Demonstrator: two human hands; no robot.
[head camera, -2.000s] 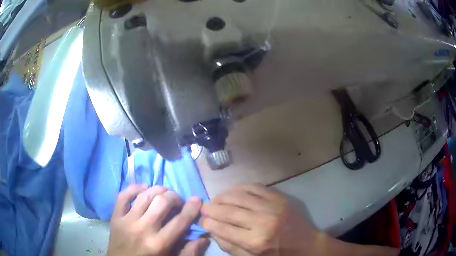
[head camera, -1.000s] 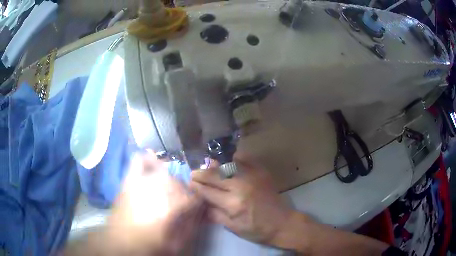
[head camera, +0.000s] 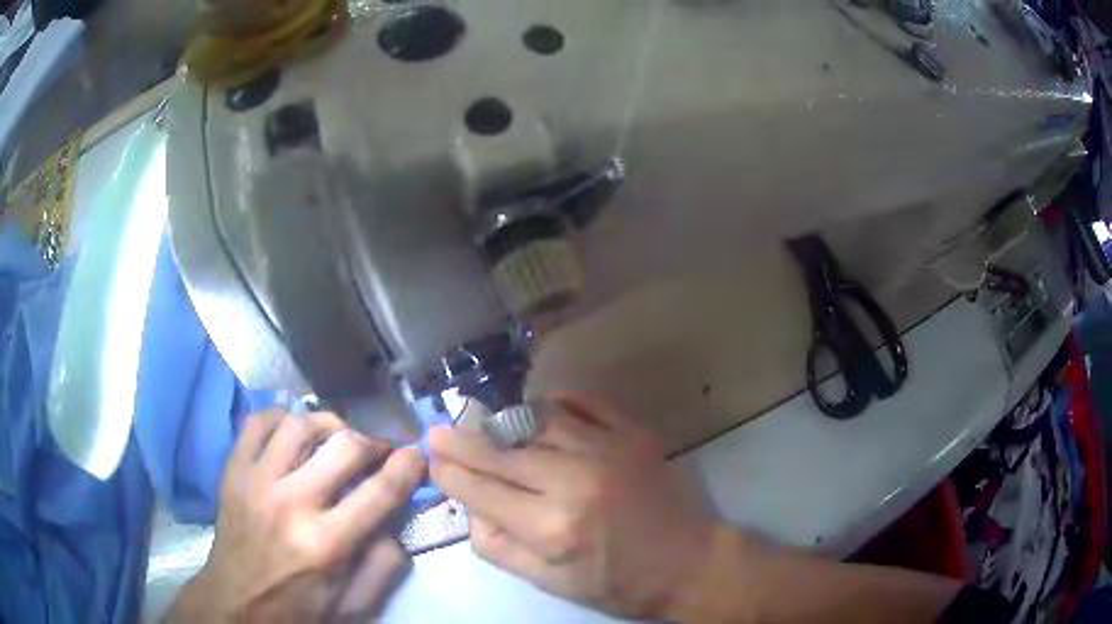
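Note:
The light blue garment (head camera: 183, 390) lies left of the machine head and runs under my hands. Both hands are bare. My left hand (head camera: 311, 512) pinches a narrow blue fold near the needle area. My right hand (head camera: 573, 500) pinches the same fold from the right, its fingertips almost touching my left thumb. The off-white sewing machine (head camera: 683, 183) stands over the work. Its ribbed tension knob (head camera: 537, 271) and a smaller ribbed knob (head camera: 512, 424) are just above my right fingers. The needle and foot are mostly hidden. Part of a shiny metal plate (head camera: 435, 524) shows between my hands.
Black-handled scissors (head camera: 854, 347) lie right of the needle area. A pale green-white guard (head camera: 107, 317) hangs left of the head. A yellow ring (head camera: 262, 37) is at the top left. Patterned dark, red and white cloth (head camera: 1037, 512) is at the far right.
Both hands have moved from below the head up to the needle area with the blue fold. Since one second ago, my left hand has come out of the glare and the view has shifted.

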